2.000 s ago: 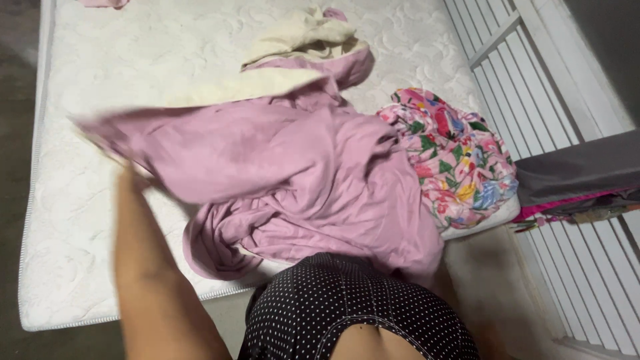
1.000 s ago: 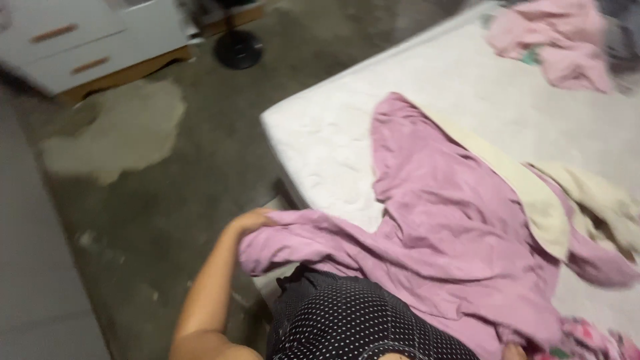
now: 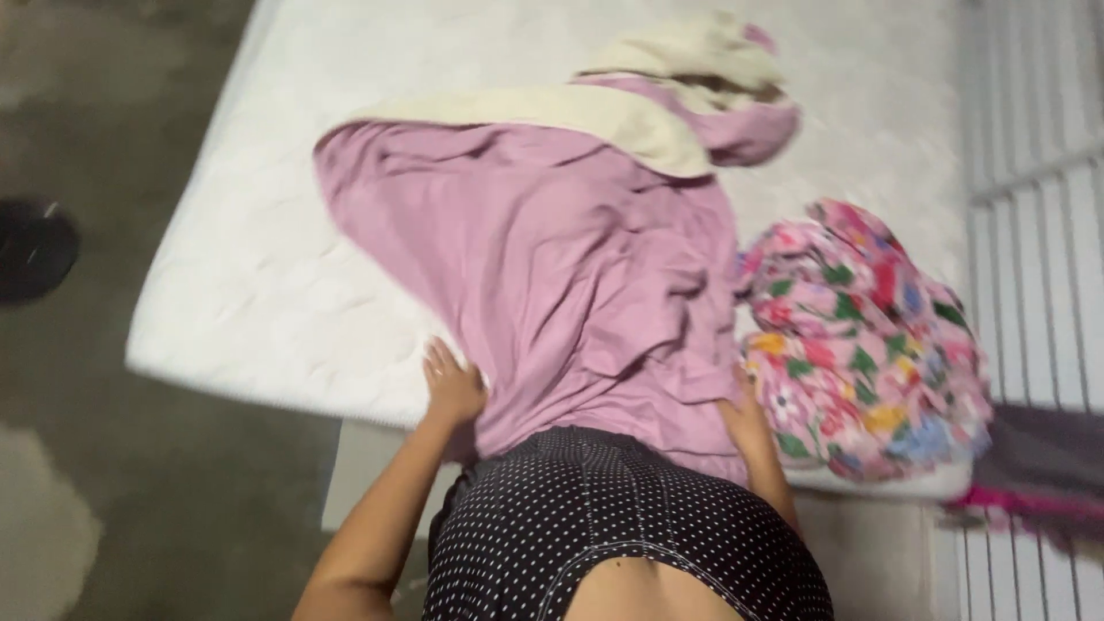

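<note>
A pink cloth (image 3: 552,259) with a cream reverse side lies rumpled over the mattress and reaches down to my body. My left hand (image 3: 454,384) rests at its lower left edge with the fingers spread; whether it grips any cloth does not show. At the lower right edge is my right hand (image 3: 743,410), between the pink cloth and a bunched floral cloth (image 3: 871,354). Blur and folds hide its fingertips. The cream underside shows along the folded top edge, and a cream and pink bundle (image 3: 699,86) lies just beyond it.
Beneath the cloths is a white quilted mattress (image 3: 259,285). White metal bars (image 3: 1035,276) run along the right side, with dark grey and magenta fabric (image 3: 1044,457) hanging there. A round black object (image 3: 34,250) stands on the concrete floor (image 3: 112,379) at left.
My left hand has let go of the pink cloth's corner, which it held out to the left one second ago, and now lies at the cloth's lower edge. The view has swung back right.
</note>
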